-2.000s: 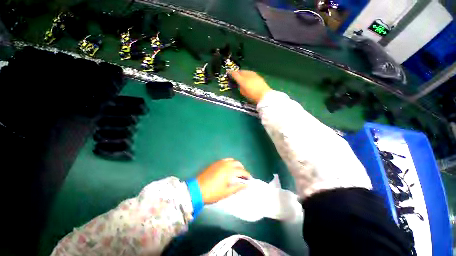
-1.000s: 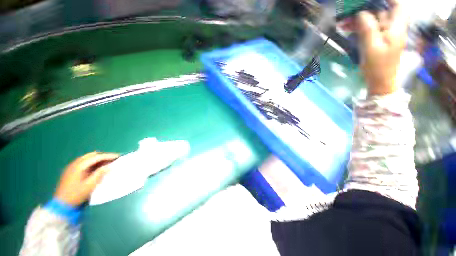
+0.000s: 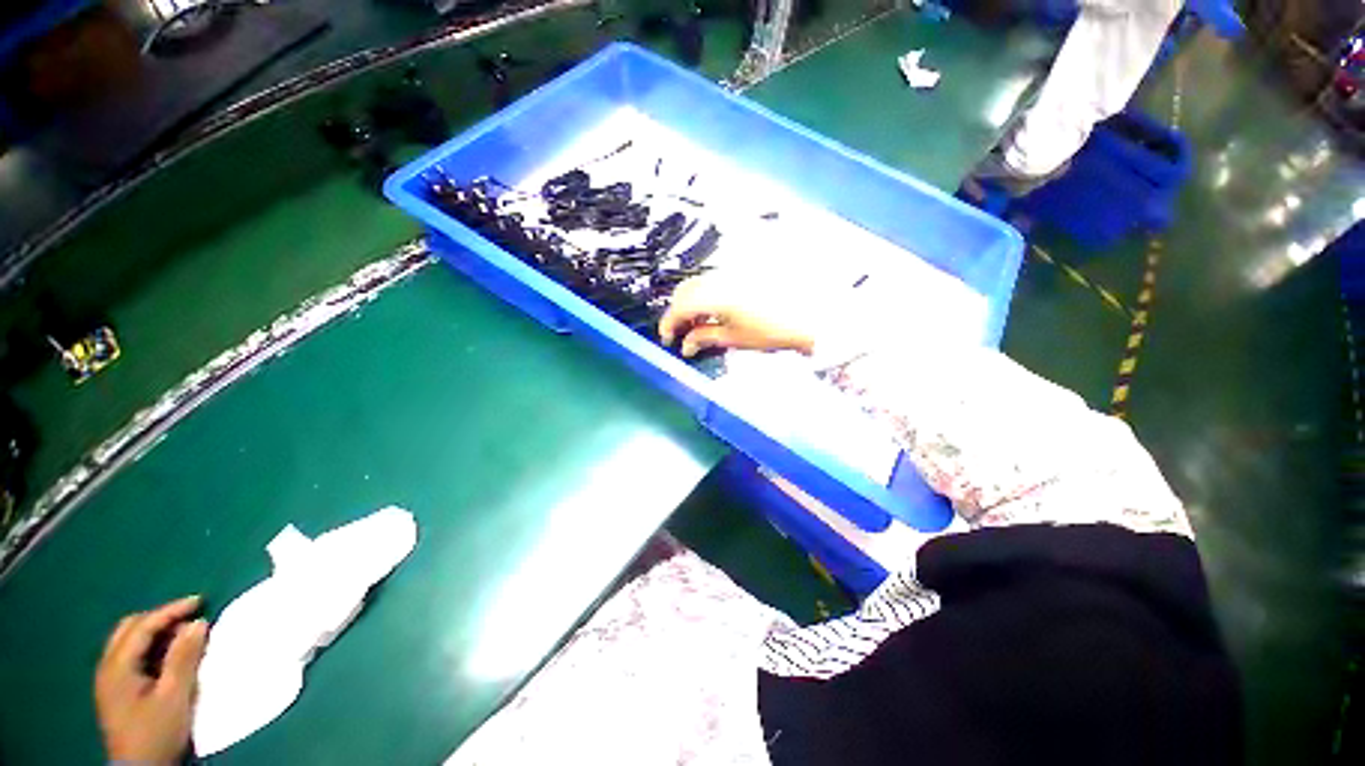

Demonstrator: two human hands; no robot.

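My right hand (image 3: pixel 737 326) reaches into the blue tray (image 3: pixel 853 210), fingers curled down at the near edge of the rows of black adapters and cords (image 3: pixel 599 210). A small dark greenish patch shows under the fingers; whether they grip it is unclear. My left hand (image 3: pixel 147 685) is at the lower left, partly cut off by the bottom edge. Its fingers are bent, with thumb and forefinger apart, at the left end of a white cloth (image 3: pixel 300 621) on the green bench. Whether it grips the cloth cannot be told.
The green conveyor (image 3: pixel 225 225) runs at the upper left with a circuit board (image 3: pixel 90 353) and dark parts on it. Another blue box (image 3: pixel 831 531) sits under the tray. Another person's sleeve (image 3: pixel 1093 83) and a blue container (image 3: pixel 1123 180) are at the upper right.
The view has turned right. My right hand picked at the conveyor's boards, then held up a green-faced piece with a hanging black cord, and is now down in the tray. My left hand remains by the cloth.
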